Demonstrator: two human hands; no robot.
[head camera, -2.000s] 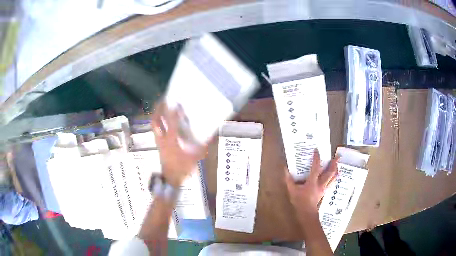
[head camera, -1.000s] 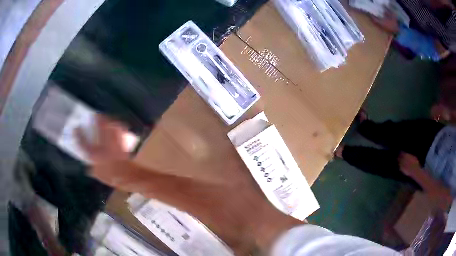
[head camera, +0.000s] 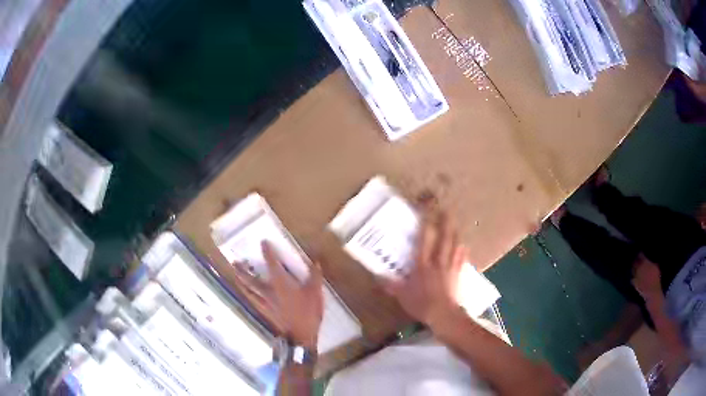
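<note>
A white printed carton with an open top flap (head camera: 375, 229) lies on the brown bench in the middle. My right hand (head camera: 435, 271), slightly blurred, spans its lower part, with the thumb and fingers at opposite sides. Another white carton (head camera: 334, 319) lies to its left. My left hand (head camera: 285, 298) is over this carton with the fingers spread; its grip is unclear. A clear blister tray (head camera: 395, 69) with long pale pieces and a dark item lies beyond, overlapping a second tray.
Several open cartons (head camera: 166, 329) lean in a row at lower left. Two closed cartons (head camera: 77, 166) lie on the dark green belt. More trays (head camera: 569, 46) are at the top right of the cardboard-covered bench (head camera: 495, 178). A person's dark-clothed legs (head camera: 631, 240) show at right.
My left hand has come into view over the left carton. My right hand has moved from the belt side to the middle carton. Two cartons now show on the belt; the view has shifted.
</note>
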